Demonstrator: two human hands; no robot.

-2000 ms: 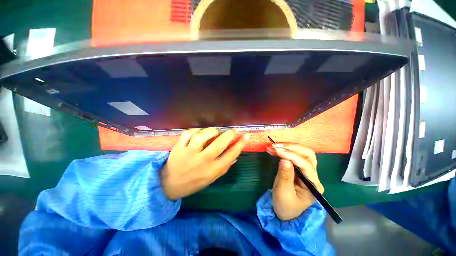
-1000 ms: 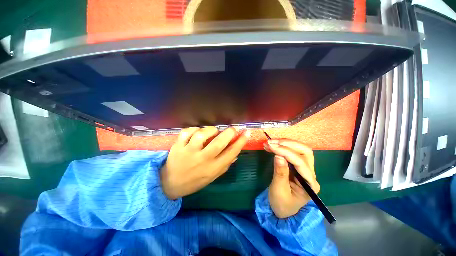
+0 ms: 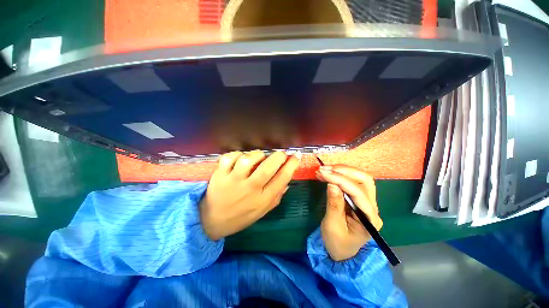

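A large dark back housing (image 3: 198, 108) with pale square patches inside leans back above an orange-red mat (image 3: 397, 150). Its narrow pale lower edge faces me. My left hand (image 3: 247, 192) lies with its fingertips against the middle of that edge; whether they pinch it is hidden. My right hand (image 3: 349, 210) holds slim black tweezers (image 3: 368, 227) like a pen, with the tip just below the edge, to the right of my left fingertips. No small piece can be made out at the tip.
A brown cardboard core (image 3: 289, 21) stands behind the housing's top edge. At the right is a stack of housings (image 3: 530, 108) layered with white sheets (image 3: 463, 156). Thin dark lines (image 3: 295, 207) lie on the green table between my hands. A blue sleeve (image 3: 511, 252) shows at lower right.
My right hand and the tweezers have moved slightly left, closer to my left fingertips. My left hand has shifted slightly right. The housing's top edge sits a little higher in view than two seconds ago.
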